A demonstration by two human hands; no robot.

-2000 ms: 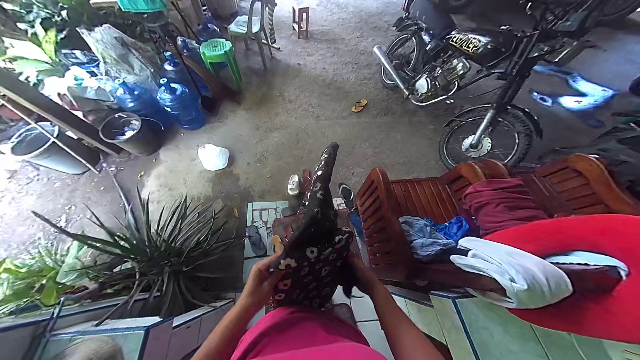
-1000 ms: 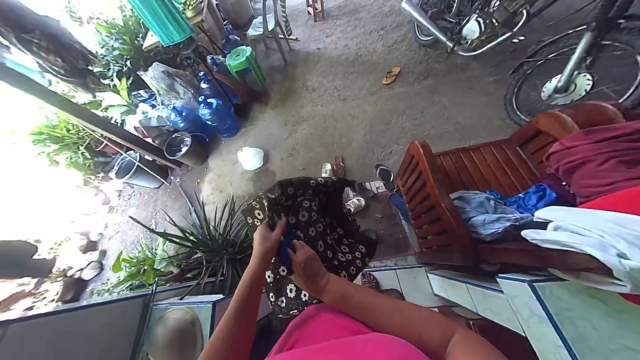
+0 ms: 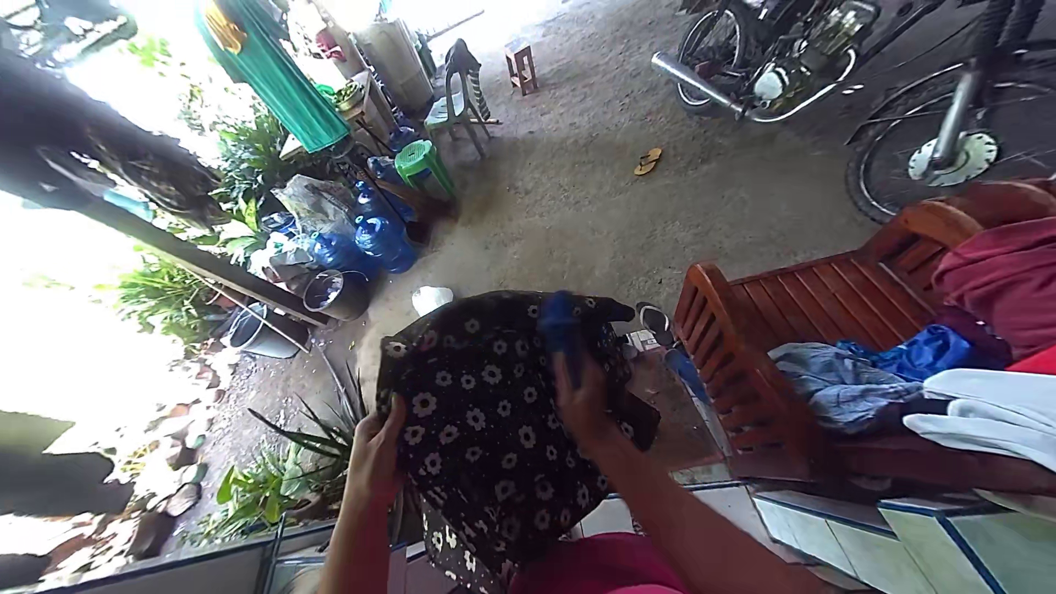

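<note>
A black cloth with a white flower print (image 3: 495,412) hangs spread out before me, above my pink top (image 3: 610,561). At its left edge my left hand (image 3: 381,437) grips the fabric between thumb and fingers. My right hand (image 3: 584,396) is closed on a blue object (image 3: 561,322), blurred, which lies against the upper right part of the cloth; its exact kind cannot be told.
To the right stands a wooden bench (image 3: 742,355) with a blue-grey garment (image 3: 850,384) and white cloth (image 3: 998,412). Tiled ledges (image 3: 833,528) run below it. Blue water jugs (image 3: 384,243), a spiky plant (image 3: 326,429) and a motorcycle (image 3: 792,82) are farther off.
The floral cloth, bunched and upright two seconds ago, is now spread wide. My right hand has moved from near my left hand to the cloth's upper right, with the blue object. The view has shifted.
</note>
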